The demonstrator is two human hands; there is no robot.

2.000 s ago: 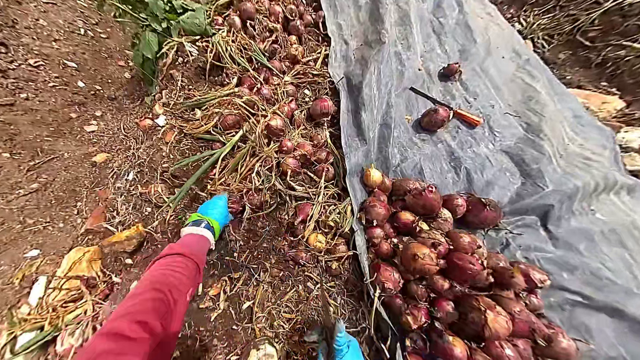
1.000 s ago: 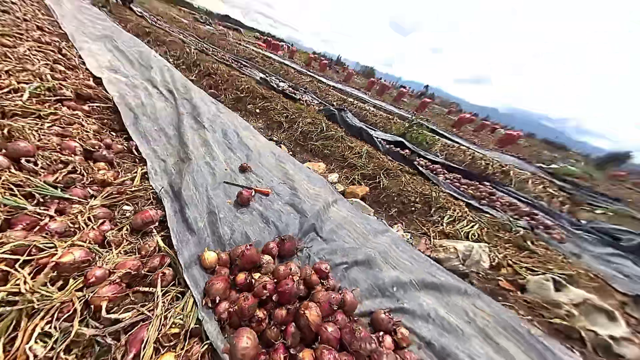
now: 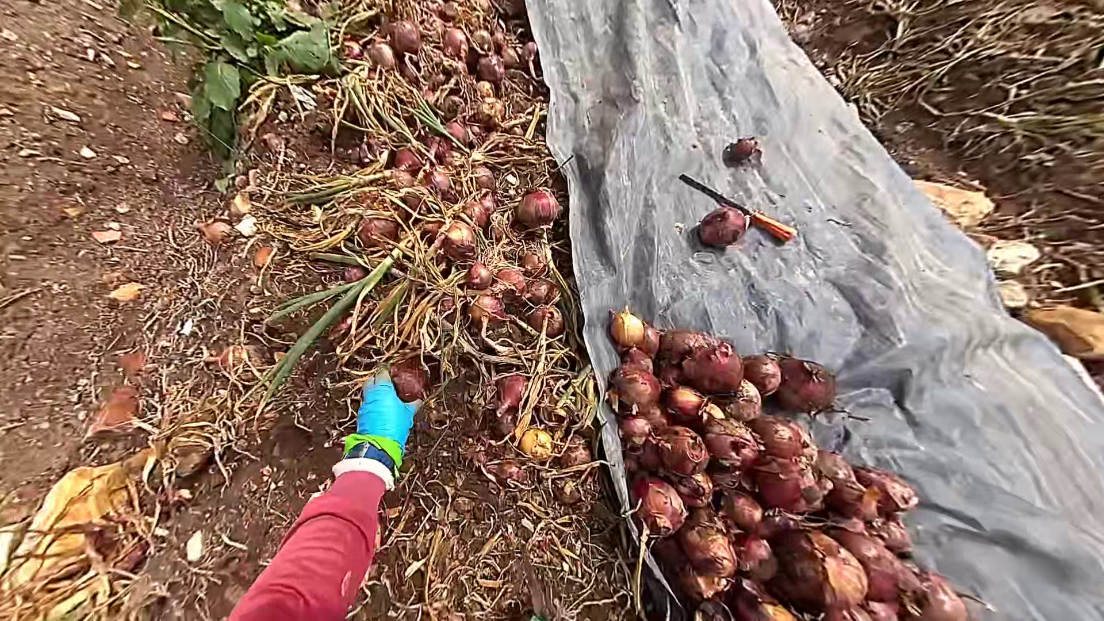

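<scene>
My left hand (image 3: 385,412), in a blue glove with a red sleeve behind it, is closed around a red onion (image 3: 409,379) at the edge of a row of onions with dry tops (image 3: 457,241). My right hand is out of view. To the right, a pile of red onions (image 3: 733,448) lies on a grey plastic sheet (image 3: 862,302). Above the pile, a knife with an orange handle (image 3: 772,226) rests on the sheet, touching a single red onion (image 3: 723,227). Another small onion (image 3: 742,152) sits just beyond the blade.
Bare soil (image 3: 69,216) with stones and dry roots runs along the left. A green leafy plant (image 3: 233,60) grows at the upper left. Dry yellowish husks (image 3: 73,517) lie at the lower left. Pale rocks (image 3: 957,203) line the sheet's right side.
The view swung up over the field and is back down. Compared with two seconds ago, my left hand now grips an onion, and my right hand has left the bottom edge.
</scene>
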